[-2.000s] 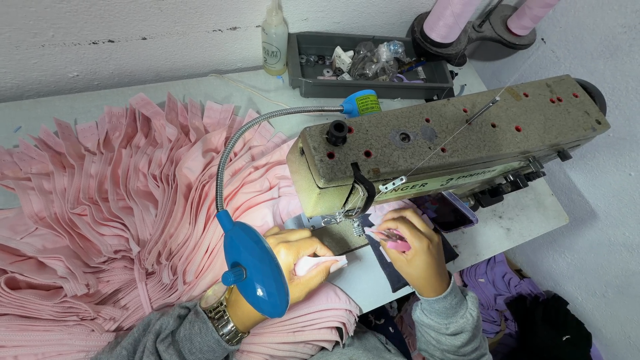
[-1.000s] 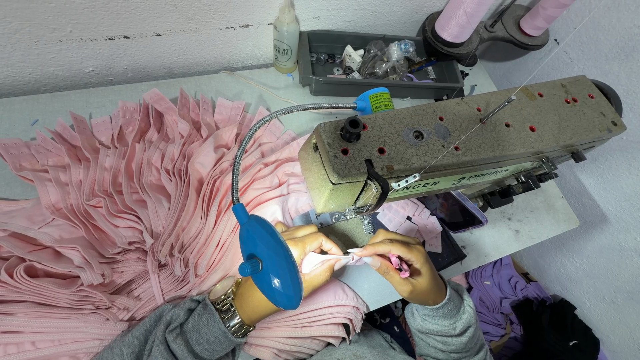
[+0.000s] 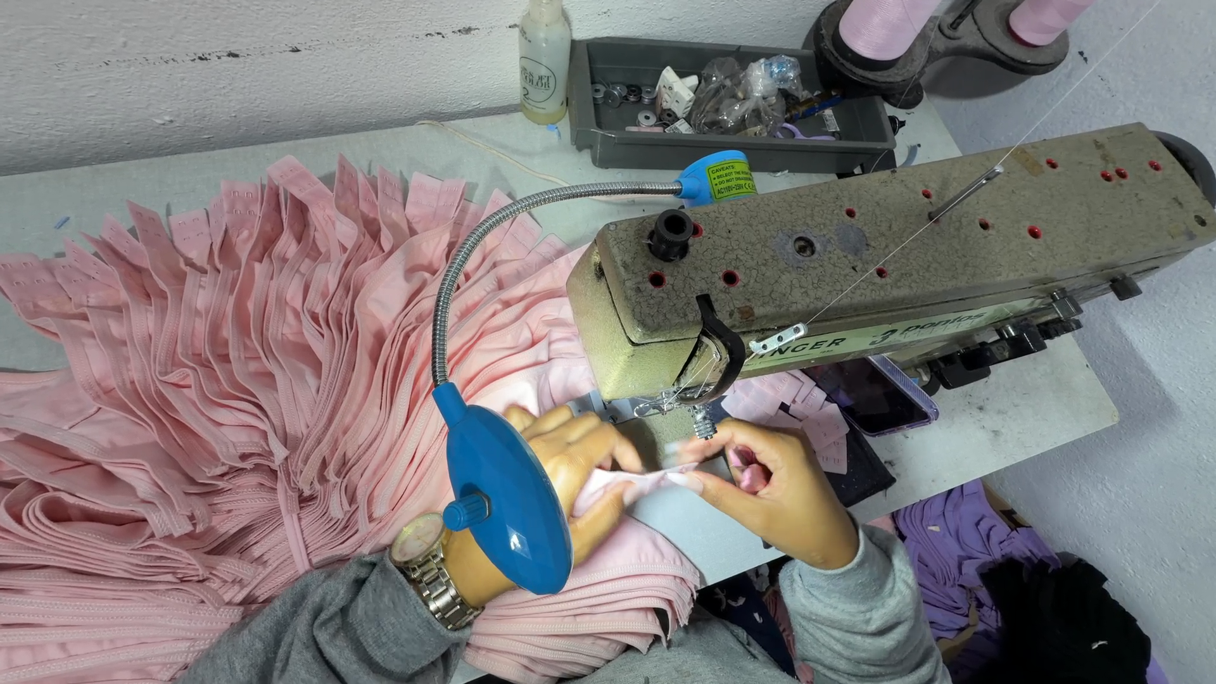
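Just below the head of a Singer sewing machine (image 3: 855,237), my left hand (image 3: 570,465) grips a piece of pink fabric (image 3: 627,486); the blue lamp partly covers this hand. My right hand (image 3: 769,484) pinches the other end of that piece between thumb and forefinger. Something small and pink, perhaps a tool handle, lies in the curled fingers of the right hand. A large bundle of pink garment pieces (image 3: 237,380), with stitched edges, spreads over the table to the left. Small pink fabric tabs (image 3: 798,408) lie right of the needle area.
A blue gooseneck lamp (image 3: 503,494) arches over my left hand. Behind the machine stand a grey tray (image 3: 741,147) of bobbins and bags, a bottle (image 3: 543,66) and pink thread cones (image 3: 883,28). A phone (image 3: 879,394) lies under the machine arm. Purple cloth (image 3: 959,560) is piled at lower right.
Two seconds ago my right hand was raised apart from the left, over the small tabs. It has come down and left, and now holds the fabric piece with the left hand.
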